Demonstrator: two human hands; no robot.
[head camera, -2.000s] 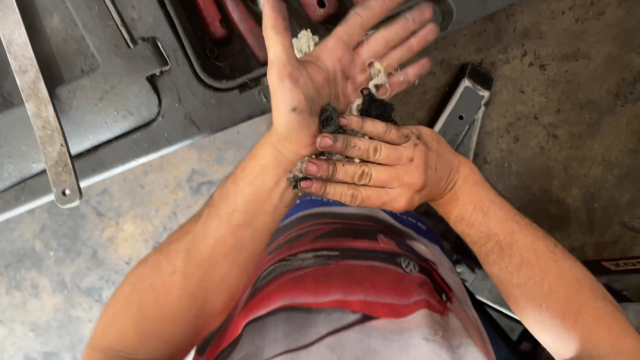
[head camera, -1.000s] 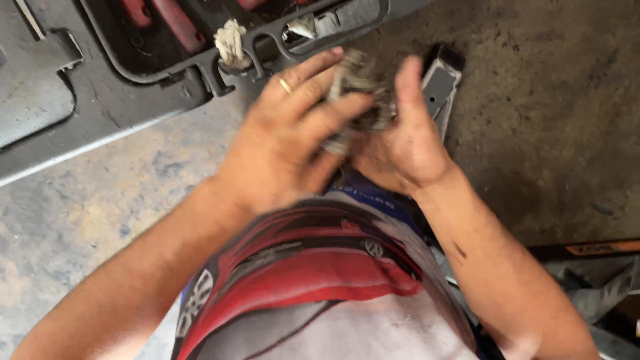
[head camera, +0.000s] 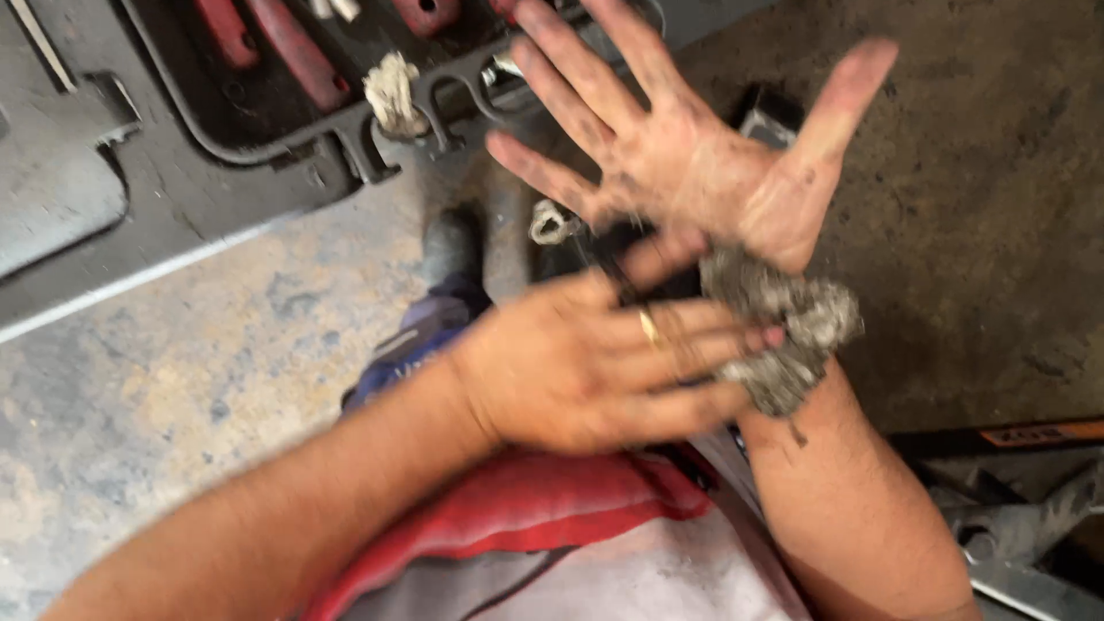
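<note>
My left hand (head camera: 595, 362), blurred and with a ring on one finger, presses a grey, dirty wad of thread-like wiping waste (head camera: 789, 328) against my right wrist. The wad lies under the fingertips, and strands hang from its lower edge. My right hand (head camera: 681, 164) is palm up with its fingers spread and holds nothing; dark smudges mark its palm and fingers. Left of the right palm is a small loop of pale thread (head camera: 550, 222). A clump of off-white thread (head camera: 392, 93) sits on the edge of the dark plastic tray.
The dark plastic tray (head camera: 259, 157) at the upper left holds red-handled tools (head camera: 297, 56). A shoe (head camera: 453, 246) stands on the stained concrete floor (head camera: 190, 371) below it. Metal parts (head camera: 1026, 517) and a dark bar with an orange label (head camera: 1039, 434) lie at the lower right.
Two seconds ago my right hand pressed the wad at my open left hand. A second ago the wad was between both hands. Now my left hand has it at my right wrist, and the right palm is spread.
</note>
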